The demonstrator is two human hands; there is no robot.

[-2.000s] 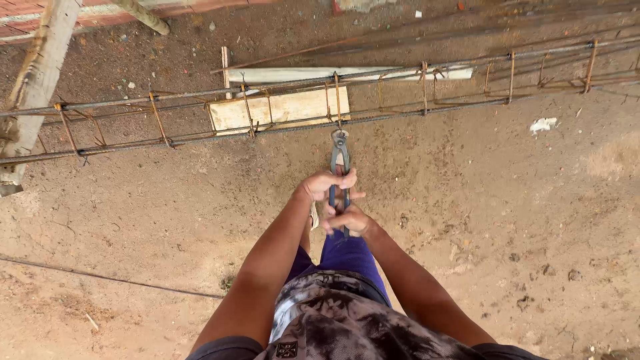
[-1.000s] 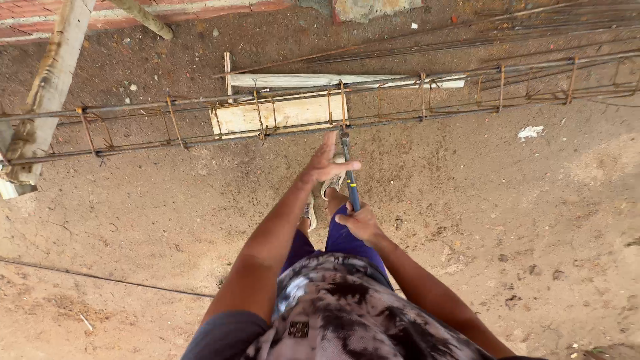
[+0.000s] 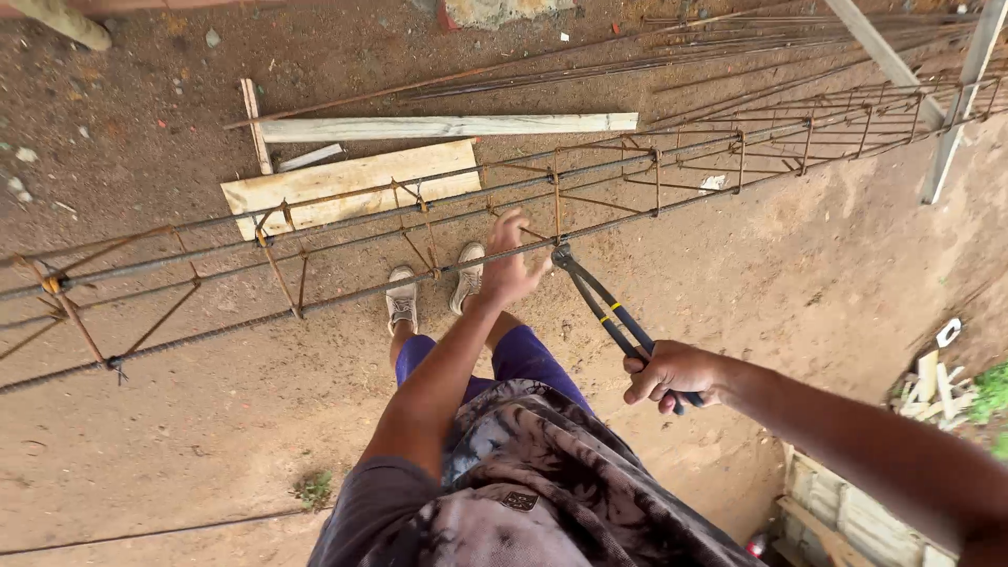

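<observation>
A long rebar cage [image 3: 346, 298] of steel bars and rusty stirrups runs across the view at a slant. My right hand [image 3: 669, 376] is closed around the dark handles of a pair of end-cutting nippers [image 3: 594, 295], which have yellow bands. Their jaws are at the near bar beside a stirrup [image 3: 557, 201]; whether they grip wire there cannot be told. My left hand [image 3: 510, 264] is just left of the jaws at the same bar, fingers apart, slightly blurred, with nothing seen in it.
Beyond the cage lie a wide wooden board [image 3: 354, 185], a long narrow plank [image 3: 449, 126] and loose steel bars [image 3: 567, 72]. A timber support [image 3: 962, 110] stands at the right. Wood scraps [image 3: 933, 386] lie at the lower right. My shoes [image 3: 402, 299] are beneath the cage.
Two seconds ago both hands were on the nippers; my left hand has let go and is now at the bar. My right hand holds them out to the right. The view has shifted and turned.
</observation>
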